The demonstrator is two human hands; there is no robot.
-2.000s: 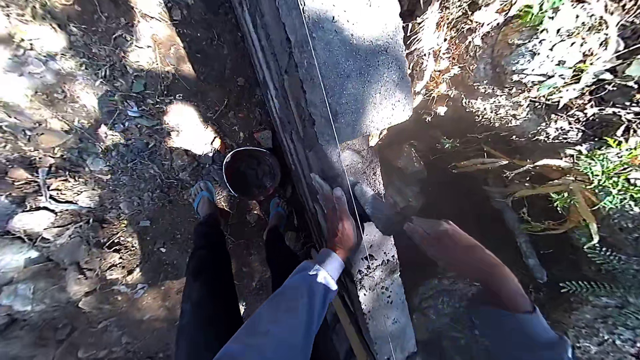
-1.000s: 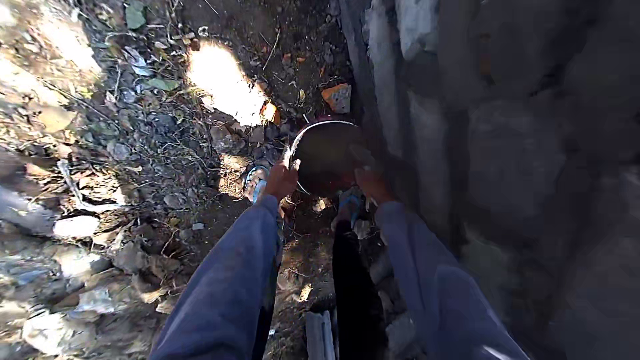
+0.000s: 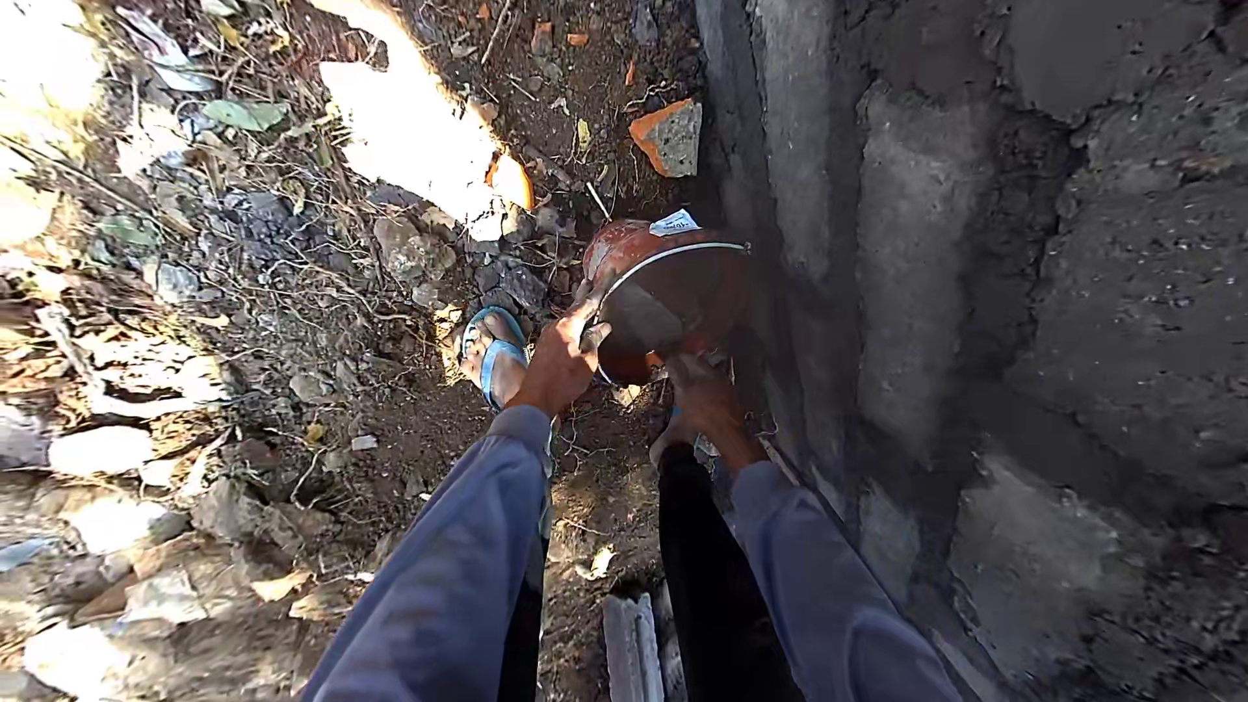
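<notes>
A reddish round bucket (image 3: 624, 239) with a thin metal wire handle tilts between my hands, low over the ground beside the wall. Dark grey material, which looks like mortar, lies inside it. My left hand (image 3: 565, 361) grips the rim on its left side, thumb over the edge. At the near side of the bucket, my right hand (image 3: 704, 395) holds its lower edge; its fingertips are partly hidden. A small white label is stuck on the far outer side.
A rough grey block wall (image 3: 907, 263) rises close on the right. A broken brick piece (image 3: 671, 138) lies beyond the bucket. My foot in a blue flip-flop (image 3: 499, 359) stands left of it. Stones and dry leaves cover the left ground; a grey block piece (image 3: 634, 643) lies near my legs.
Two seconds ago my hands were at the wall top with a trowel and the bucket stood on the ground. Both hands now hold the bucket, which has tilted. The view has swung toward it.
</notes>
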